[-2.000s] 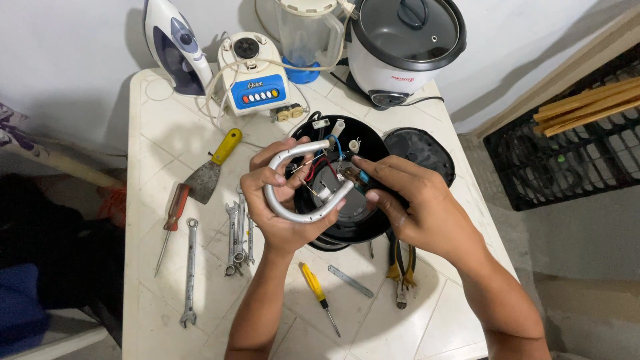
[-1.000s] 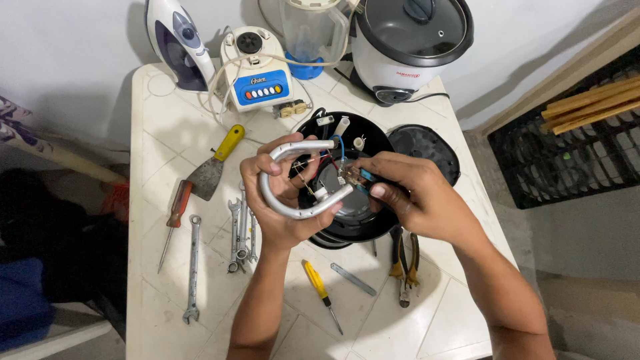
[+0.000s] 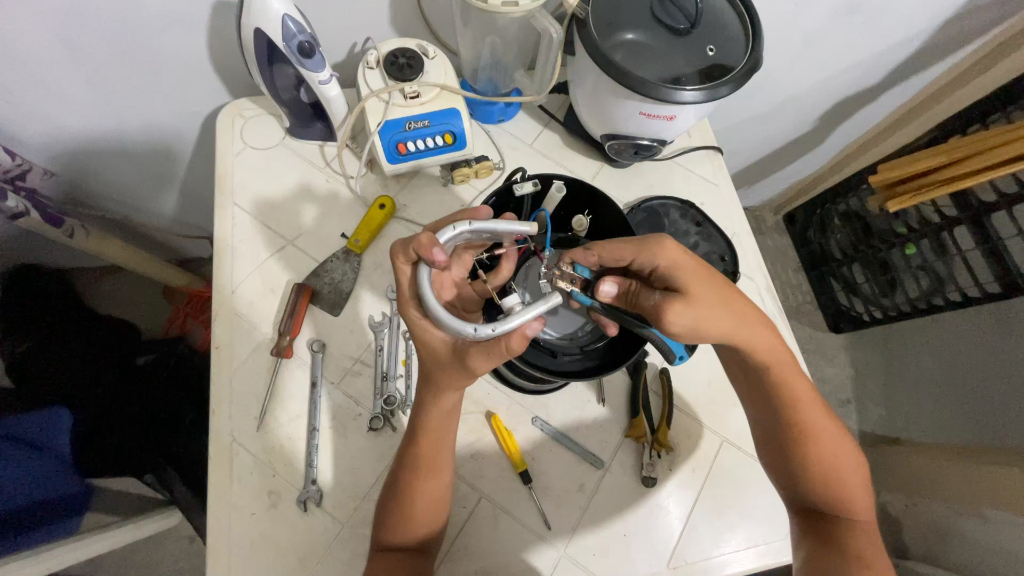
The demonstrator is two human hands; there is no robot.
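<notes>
My left hand [image 3: 456,296] grips a C-shaped silver metal heating element [image 3: 436,288], its open side facing right. My right hand [image 3: 656,292] is closed around blue-and-black handled pliers [image 3: 632,320]. Their jaws are at a small metal terminal [image 3: 552,276] on a blue wire [image 3: 546,228], between the two ends of the element. Thin wires and small parts run between the left fingers and the terminal. Behind and below both hands sits a round black appliance housing [image 3: 600,352], with a white connector [image 3: 526,188] and more wiring near its back rim.
Combination wrenches [image 3: 314,424], a red screwdriver [image 3: 292,320], a yellow-handled scraper [image 3: 368,224], a yellow screwdriver [image 3: 508,444], a metal strip [image 3: 568,442] and cutting pliers [image 3: 650,424] lie around. Behind stand an iron [image 3: 292,72], a blender base [image 3: 416,120] and a rice cooker [image 3: 640,88]. A black cover [image 3: 696,232] lies right.
The pliers in my right hand have turned, so more of their blue-and-black handles shows, pointing down and right. My left hand keeps its hold on the element.
</notes>
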